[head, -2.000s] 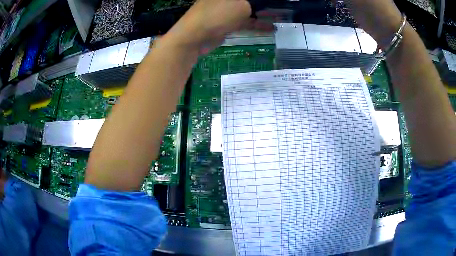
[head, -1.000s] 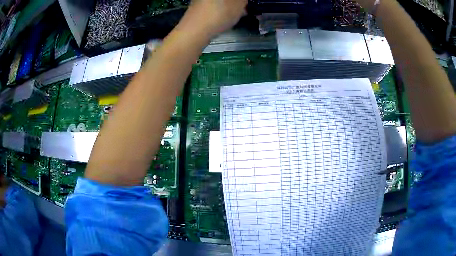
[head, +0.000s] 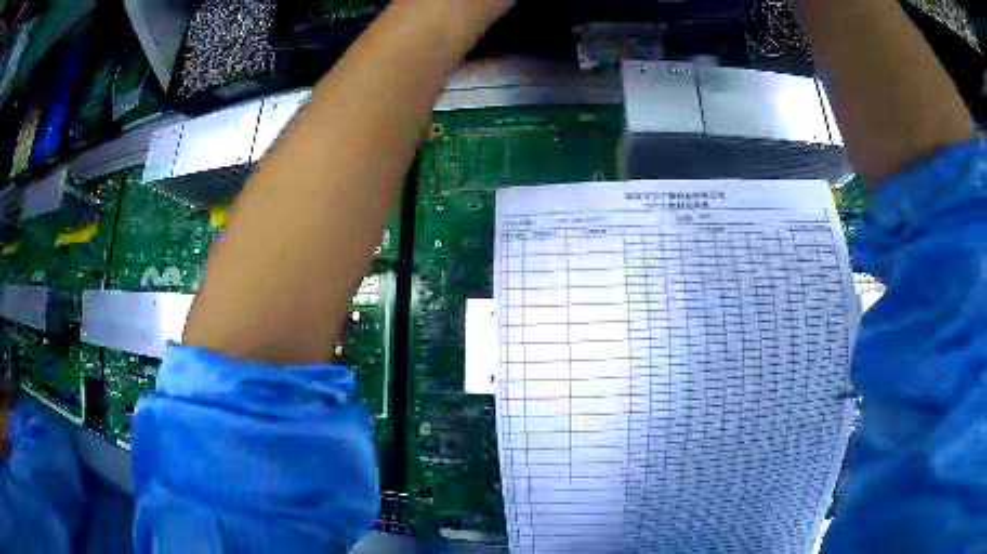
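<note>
A white record sheet (head: 671, 368) with a printed grid lies over a green circuit board (head: 455, 238); its visible rows look blank. Both my forearms reach forward past it, to either side. My left hand (head: 476, 9) is cut off by the top edge, with only the wrist part showing, above the far rail. My right hand is out of the picture beyond the top edge; only the forearm shows. What either hand holds is hidden.
A finned upper heat sink (head: 731, 114) stands beyond the sheet, another (head: 216, 146) at left. Long heat sinks (head: 135, 321) lie on the boards. Dark parts bins (head: 227, 49) stand behind the far rail (head: 520, 87). Another person's blue sleeve (head: 49, 465) shows at lower left.
Both arms have reached farther forward, taking the hands mostly or fully out of the top edge. The sheet and boards appear lower in the view, with the sheet slightly to the right.
</note>
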